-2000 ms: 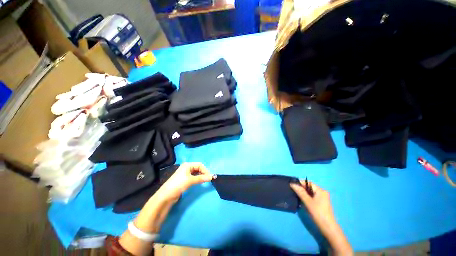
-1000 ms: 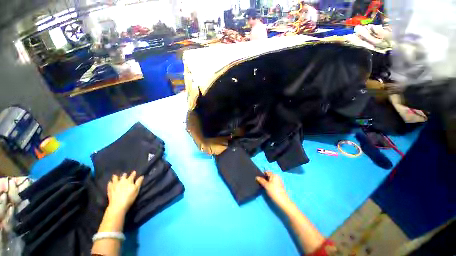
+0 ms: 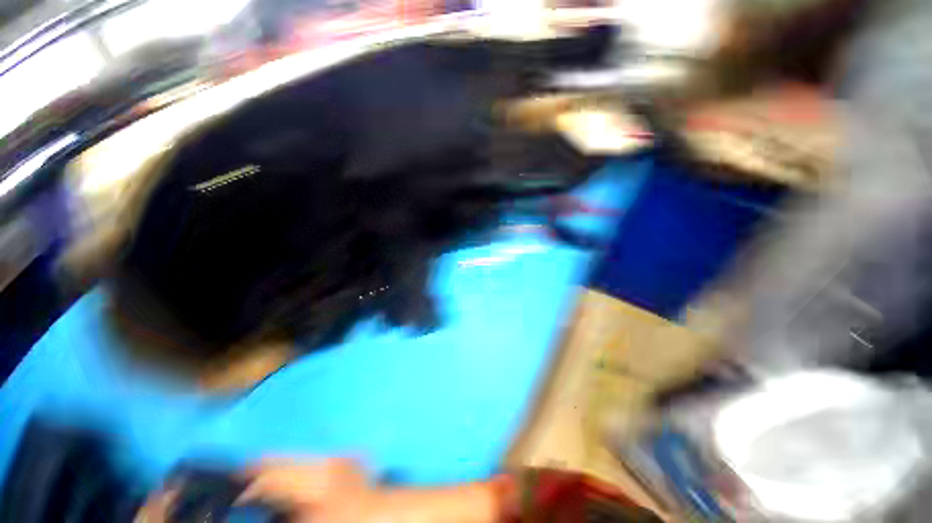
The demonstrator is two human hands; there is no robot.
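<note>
The view is strongly blurred. My right hand (image 3: pixel 317 490) is low at the bottom edge, left of centre, with a red sleeve behind it. Its fingers close on a dark item, likely a black pouch (image 3: pixel 199 492), cut off by the bottom edge. A small skin-coloured patch left of that item may be my left hand (image 3: pixel 153 508); its fingers cannot be made out. A large heap of black pouches (image 3: pixel 337 194) fills the carton (image 3: pixel 245 370) and spills onto the blue table (image 3: pixel 399 398).
A dark blurred shape, likely stacked pouches (image 3: pixel 61 470), lies at the lower left. Beyond the table's right edge are a tan surface (image 3: pixel 588 383), a dark blue area (image 3: pixel 680 240) and a round white object (image 3: pixel 823 444). A large grey blurred shape stands at the right.
The view has swung right, so the carton and heap appear further left. My right hand has left the pouch's place by the carton and is at the bottom edge. My left hand is off the stack.
</note>
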